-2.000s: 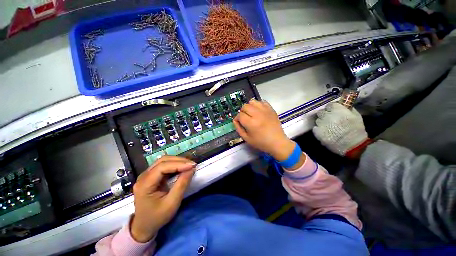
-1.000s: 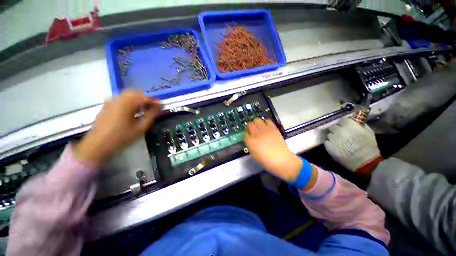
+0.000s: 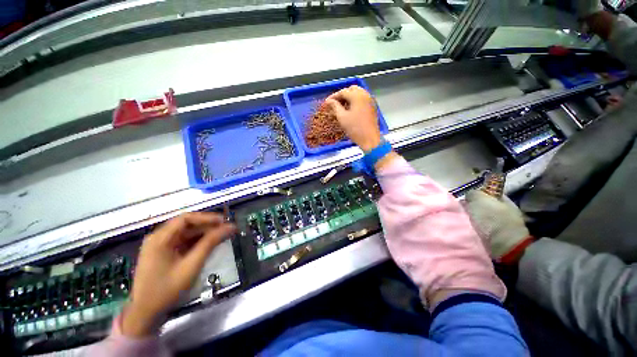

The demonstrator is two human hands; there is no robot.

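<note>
My right hand (image 3: 357, 117) reaches over the right blue bin (image 3: 296, 111), its thumb and fingertips together at the orange leaded components (image 3: 323, 128); whether it grips any is unclear. My left hand (image 3: 171, 261) hovers at the left end of the middle black pallet, thumb and fingertips close together and blurred, so I cannot tell if it holds a part. The green PCB panel (image 3: 297, 236) sits in that pallet, with rows of small parts. The left blue bin (image 3: 234, 155) holds scattered grey leaded components (image 3: 274, 137).
Another pallet with a green board (image 3: 70, 319) is at lower left, and one (image 3: 527, 136) at right. A red holder (image 3: 144, 110) stands behind the bins. Another person's gloved hand (image 3: 497, 219) holds copper-coloured parts at right. The metal rail (image 3: 300, 284) runs nearest me.
My right hand has moved from the panel up to the orange heap. My left hand went up toward the left bin and is now lower. The left pallet shows closer to the middle one.
</note>
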